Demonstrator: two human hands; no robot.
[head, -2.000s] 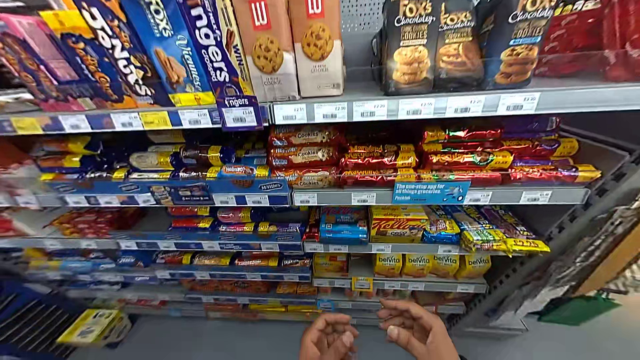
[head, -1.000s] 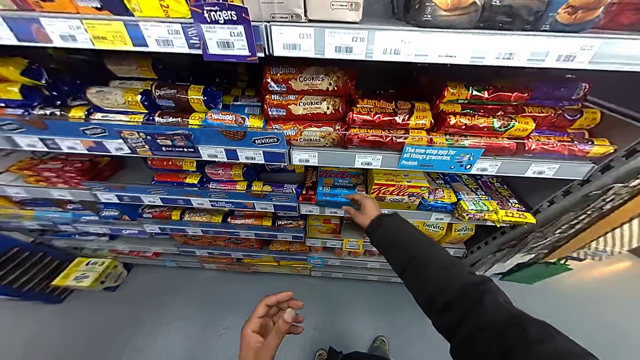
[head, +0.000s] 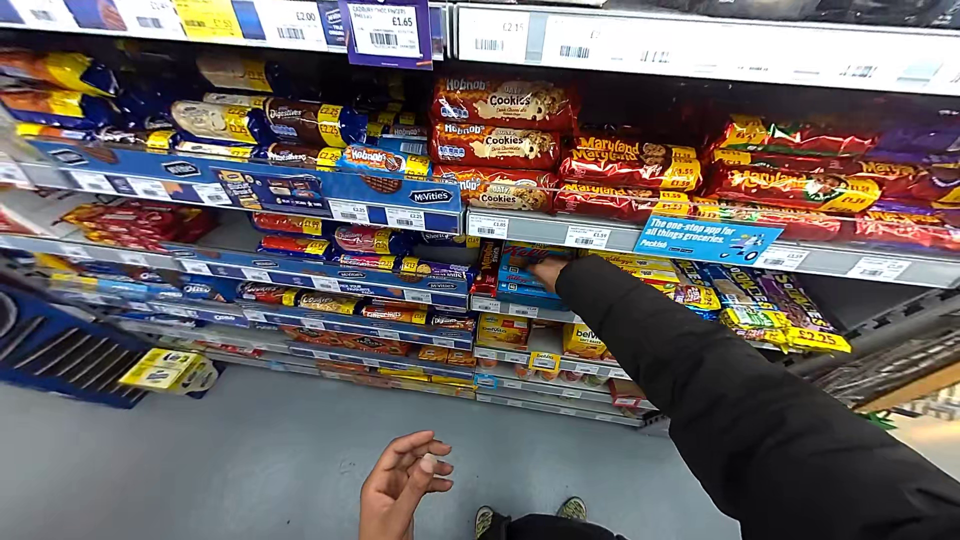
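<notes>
My right hand [head: 550, 273] reaches in a black sleeve to a lower shelf and lies at a blue Kellogg's box [head: 520, 271]; its fingertips are partly hidden, so whether they grip is not plain. Left of that box stands a red Maryland pack [head: 488, 266], and yellow Kellogg's boxes [head: 637, 266] are to the right, partly behind my forearm. My left hand [head: 409, 480] is raised over the floor with bent fingers apart, holding nothing.
Above sit red Hobnob cookie packs [head: 499, 142] and Maryland packs [head: 626, 165]. A blue sign [head: 707, 238] hangs from the shelf edge near my forearm. Belvita boxes [head: 583, 341] are below. At left a yellow and white pack [head: 169, 370] lies by a dark blue slatted object [head: 71, 345].
Two seconds ago both hands were low and close together; my right hand has since reached out to the blue box. My left hand stays low. The view has moved nearer the shelves.
</notes>
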